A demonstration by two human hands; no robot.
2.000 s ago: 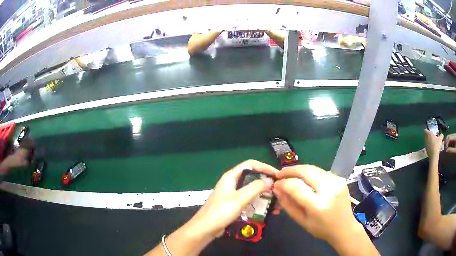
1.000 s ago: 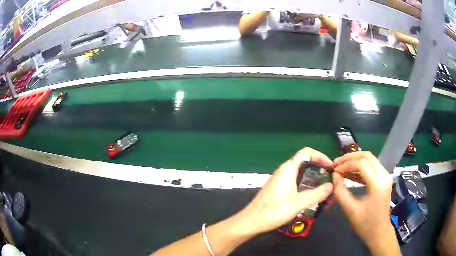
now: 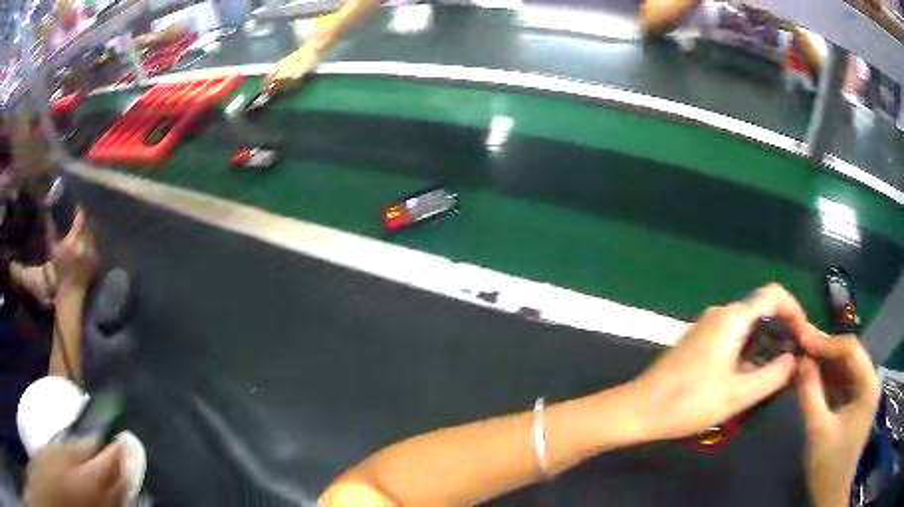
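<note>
My left hand [image 3: 729,366], with a pale bracelet on the wrist, holds a black phone unit [image 3: 769,342] at the right of the view. The unit's red end [image 3: 716,436] with a gold spot shows below the hand. My right hand [image 3: 838,381] has its thumb and fingers closed at the unit's upper right edge. Whether a small part sits between those fingertips cannot be told. The fingers hide most of the unit, and the picture is blurred.
Phone units lie on the green belt [image 3: 595,257], one at centre [image 3: 421,209], one farther left [image 3: 254,157], one at right [image 3: 841,297]. A red tray [image 3: 164,119] is upper left. A person's hand [image 3: 289,71] reaches over the belt. Other people's hands are at left. A white rail [image 3: 396,259] crosses.
The view has swung left, so my hands and the unit appear farther right. Another person's arm now reaches over the belt near the red tray. My hands still hold the unit.
</note>
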